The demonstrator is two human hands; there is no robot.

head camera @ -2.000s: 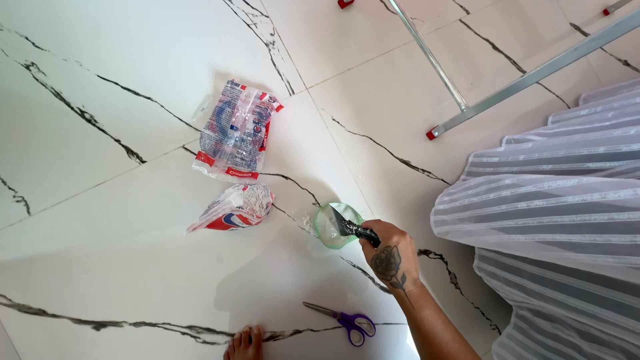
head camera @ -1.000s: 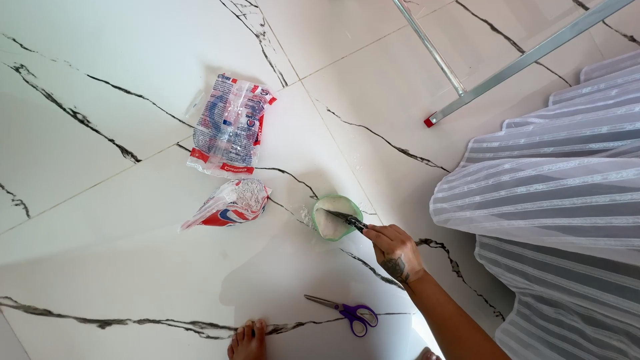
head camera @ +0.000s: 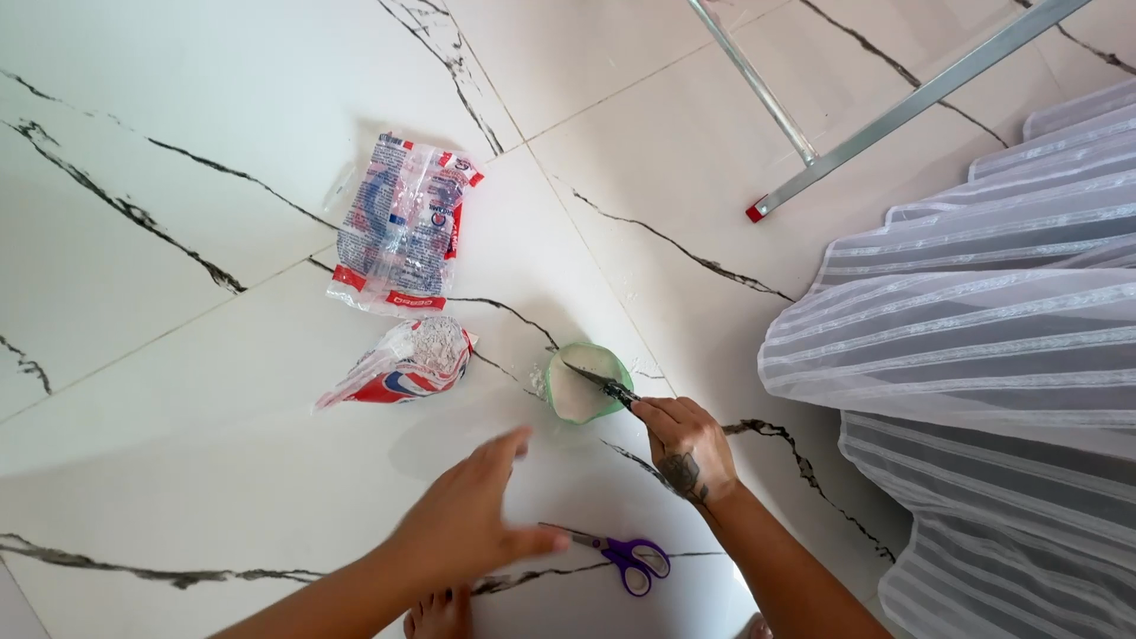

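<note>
My right hand grips the black handle of a knife or spatula, whose blade dips into a green translucent bowl of whitish powder or paste. My left hand, slightly blurred, hovers over the floor to the lower left of the bowl with fingers spread and nothing in it. Left of the bowl lies an opened plastic bag of pale powder. Above that bag is a flattened, mostly transparent plastic package with red and blue print. Purple-handled scissors rest on the floor below the bowl, near my left thumb.
The floor has glossy white tiles with black veins. A metal frame with a red foot stands at the upper right. Sheer striped white curtain fabric spreads over the right side. A bare foot shows at the bottom.
My left hand has come into view from below, fingers spread. My right hand still holds the tool in the bowl, its wrist turned somewhat from two seconds ago.
</note>
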